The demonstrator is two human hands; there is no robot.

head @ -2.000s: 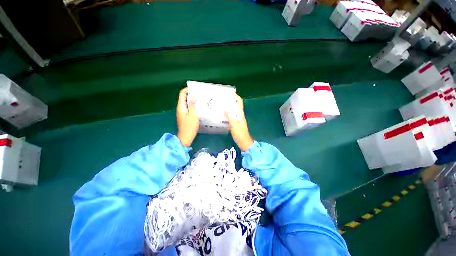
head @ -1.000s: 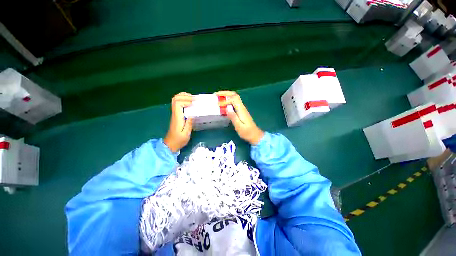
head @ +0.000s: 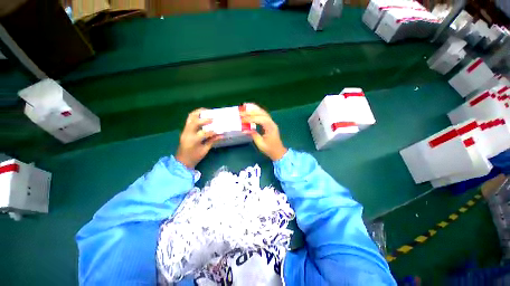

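A white retail box (head: 225,124) with a red band near its right end is held between my two bare hands, just beyond the heap. My left hand (head: 196,137) grips its left end. My right hand (head: 264,131) grips its right end, with fingers over the red band. The lid looks closed; the side facing away from me is hidden. A tangled heap of white looped accessories (head: 223,218) lies between my blue-sleeved forearms. Below it is a white printed cloth or bag (head: 251,271) with black letters.
Two white boxes (head: 330,123) stand right of my hands, with more boxes (head: 447,153) at the right edge. An open box (head: 64,114) is on the green belt (head: 151,95) at left. Another box (head: 28,187) stands at the left edge. Brown cartons (head: 109,17) are at the far left.
The held box went from its broad face showing to a narrower face with the red band at right. My hands moved slightly left. The open box on the belt at left moved right.
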